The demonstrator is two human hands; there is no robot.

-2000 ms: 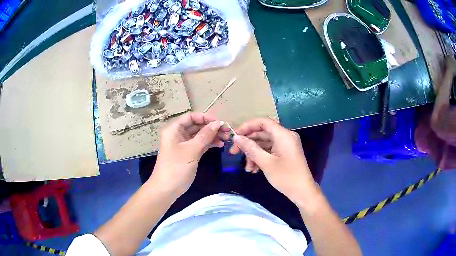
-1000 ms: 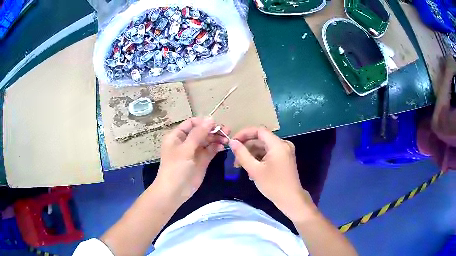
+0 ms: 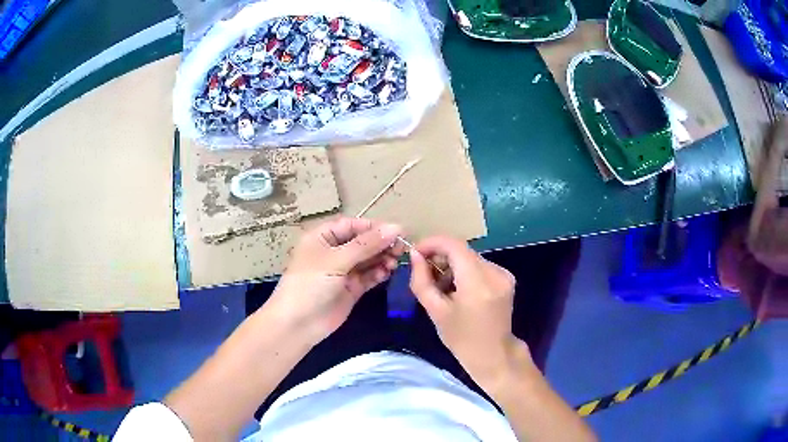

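My left hand [image 3: 341, 263] pinches something small and mostly hidden between thumb and fingertips. My right hand [image 3: 458, 289] is right beside it and holds a thin pale stick [image 3: 421, 255] whose tip meets the left fingertips. Both hands are above my lap at the bench edge. Another applicator stick [image 3: 389, 188] lies on the cardboard mat [image 3: 441, 190] beyond my left hand. A small pale dish [image 3: 251, 184] sits on the stained cardboard pad [image 3: 302, 177]. An open plastic bag [image 3: 194, 95] holds a heap of small metal fittings [image 3: 302, 73] with red spots.
Green housings with silver-white rims [image 3: 622, 116] lie at the right and back right. A black strap-like thing [image 3: 667, 207] hangs over the bench edge. Blue stool [image 3: 661, 268] lower right, red stool [image 3: 78, 363] lower left. A person's arm [image 3: 769, 224] shows at the right edge.
My left fingertips have closed over the pale piece that showed between them a second ago. The stick in my right hand is tilted differently. The view has shifted slightly.
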